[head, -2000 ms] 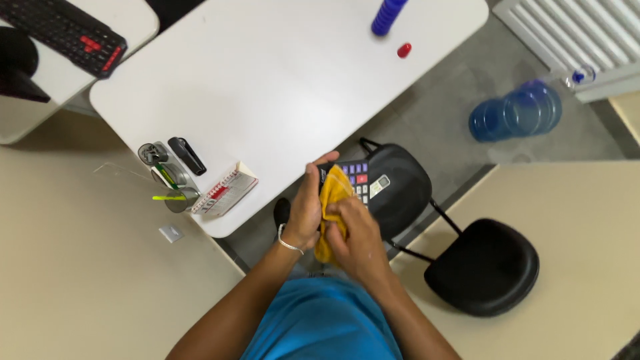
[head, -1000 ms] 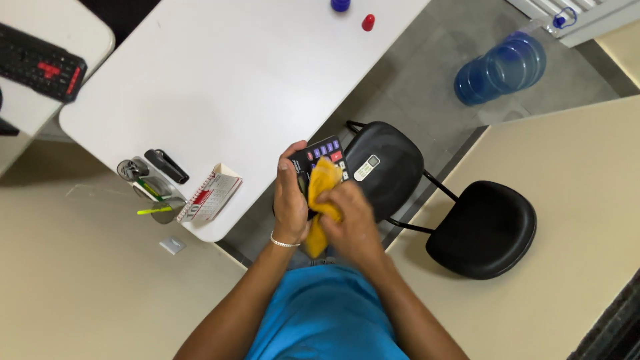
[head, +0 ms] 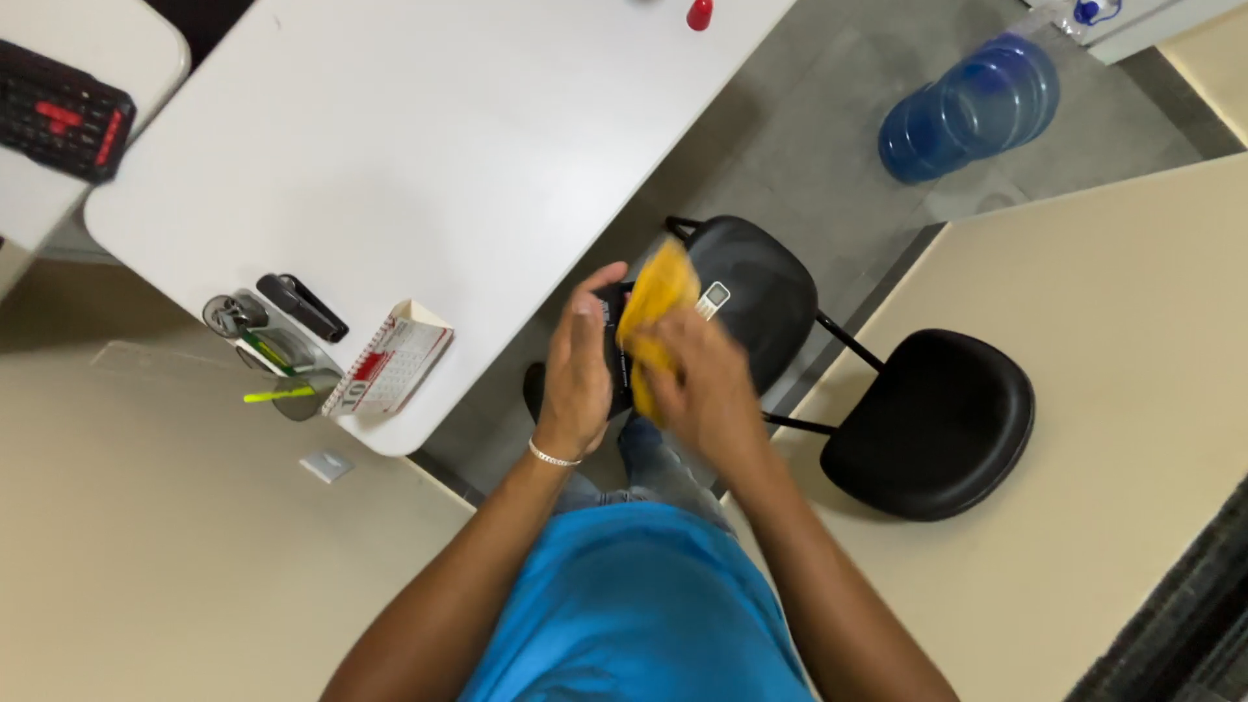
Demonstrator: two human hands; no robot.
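My left hand [head: 582,366], with a bracelet at the wrist, holds a dark calculator [head: 616,336] by its side, over the gap between the desk and the chair. My right hand [head: 697,380] grips a yellow cloth [head: 663,292], which lies against the calculator and hides most of its face and keys. The right hand and the cloth are blurred. Beyond them, a small light-coloured device with a screen [head: 714,299] rests on the black chair seat [head: 756,283].
On the white desk [head: 390,146] are a desk calendar [head: 395,366], a stapler [head: 302,307], a pen holder [head: 304,393] and a red object [head: 699,14]. A keyboard [head: 63,112] lies on another table. A blue water jug [head: 970,107] is on the floor, beyond the chair's backrest [head: 931,424].
The calculator's coloured keys showed beside the cloth earlier; now the cloth covers them. My right hand and the cloth have shifted over the calculator, which my left hand still holds.
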